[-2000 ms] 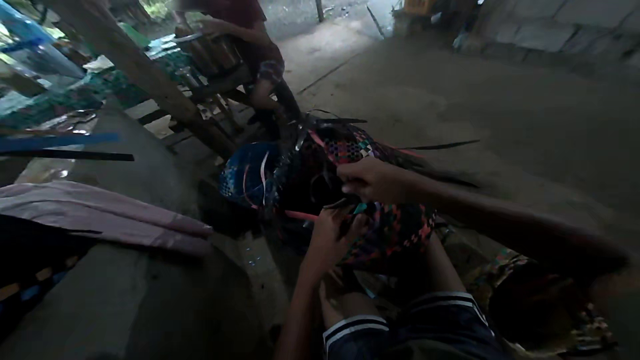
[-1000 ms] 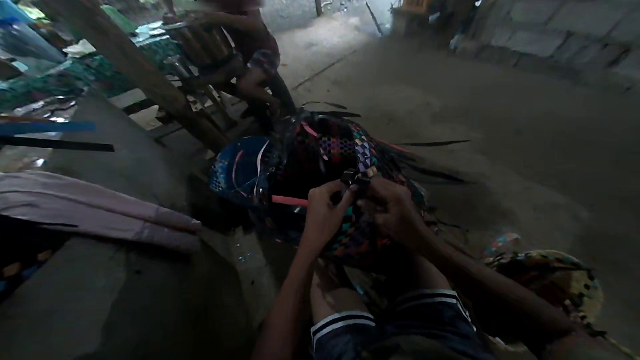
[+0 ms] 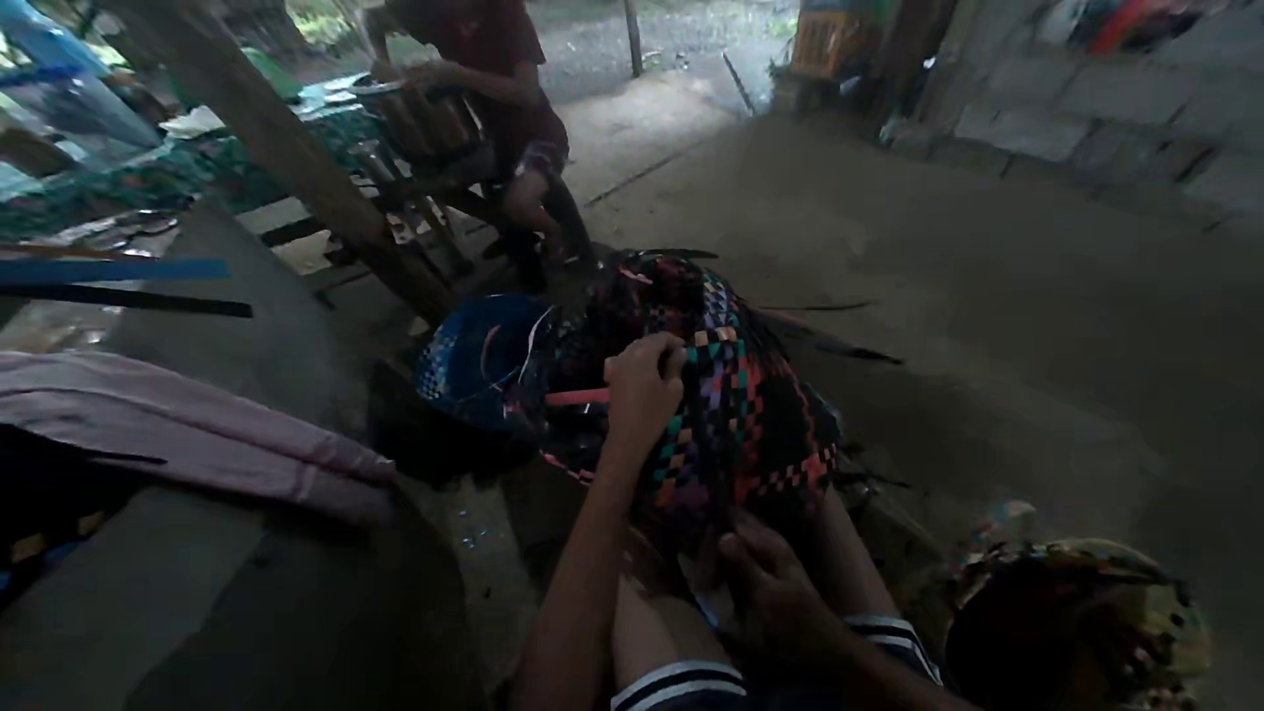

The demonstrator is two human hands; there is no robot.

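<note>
A large basket woven from multicoloured strips [image 3: 760, 425] lies tilted between my knees, its dark opening toward the upper left. My left hand [image 3: 647, 380] is closed on the basket's rim, beside a pink strip [image 3: 578, 397] that crosses the opening. Lower down, my right hand [image 3: 765, 563] is at the near side of the basket, thumb and fingers pinched together at what looks like a dark strip; the dim light hides its exact hold. Loose dark strips [image 3: 839, 341] stick out from the basket's far right side.
A blue woven basket [image 3: 474, 355] stands behind at the left, another basket [image 3: 1076, 553] at the lower right. Pink cloth [image 3: 197, 425] lies on the ledge at left, below blue and black strips [image 3: 118, 270]. Beyond a wooden post [image 3: 267, 138], a person sits by a metal pot [image 3: 420, 118].
My right hand has moved from the rim, beside my left hand, down to the basket's near side. My left hand remains at the rim.
</note>
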